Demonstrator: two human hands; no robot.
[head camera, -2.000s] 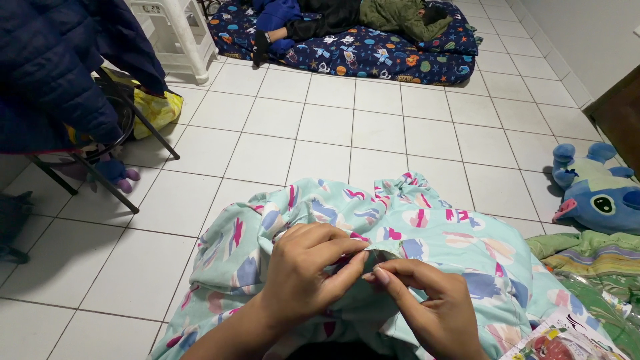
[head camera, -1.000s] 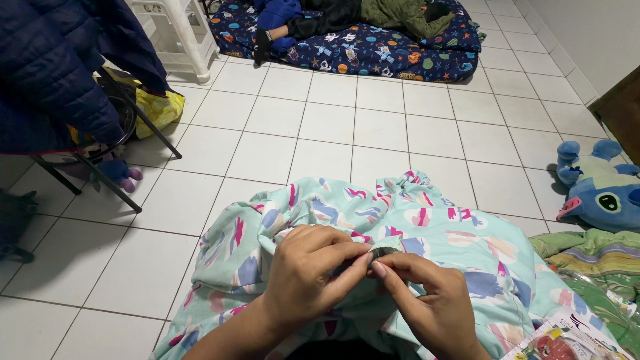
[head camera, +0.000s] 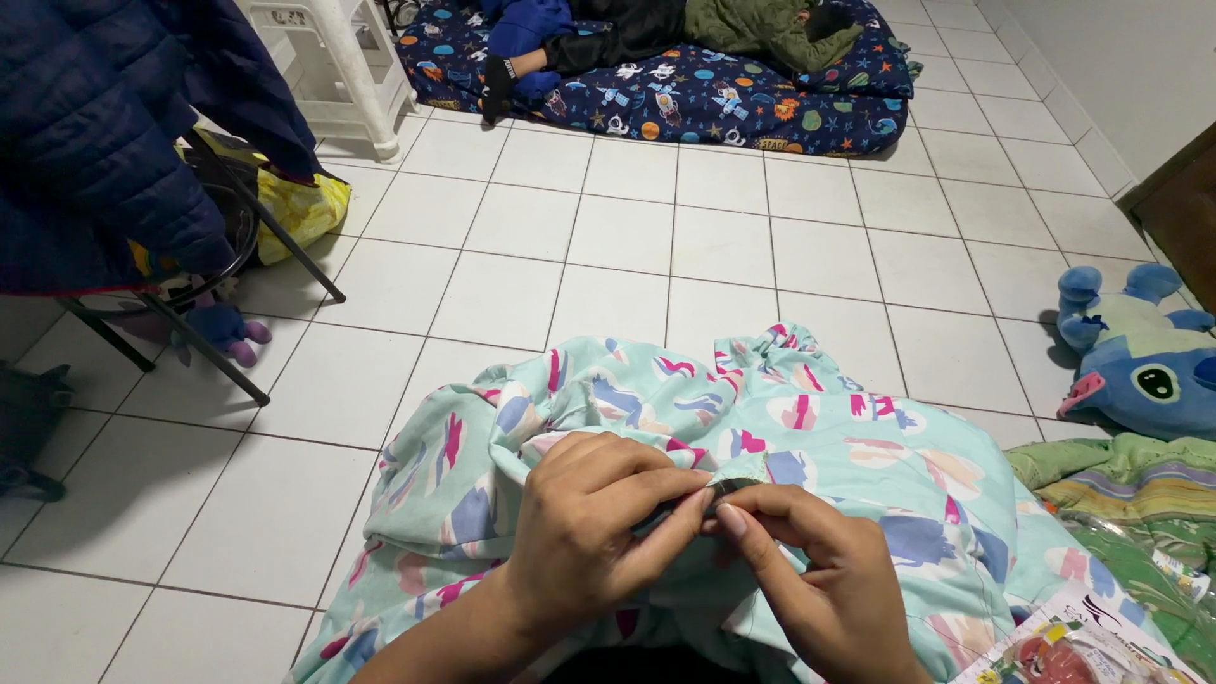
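Mint-green patterned fabric (head camera: 912, 484) with pink, blue and peach shapes lies spread and bunched in front of me. My left hand (head camera: 598, 522) pinches a gathered fold of it between thumb and fingers. Close beside it, my right hand (head camera: 807, 560) pinches the same fold at its thumb and fingertips. A small dark strip (head camera: 731, 486) shows between the two hands, beside a pale frayed-looking piece of cloth. Whether anything small, such as a needle, is in the fingertips cannot be seen.
A blue plush toy (head camera: 1140, 366) lies on the tiles at right, near green striped cloth (head camera: 1102, 475) and a printed plastic package (head camera: 1054, 646). At left stand a jacket-draped chair (head camera: 237, 223) and a white plastic stool (head camera: 356, 81). Beyond, a person lies on a space-print mattress (head camera: 655, 95).
The fingertips have shifted slightly at the fold, and the dark strip shows between them, which was not visible two seconds ago. Both hands remain close together on the fabric.
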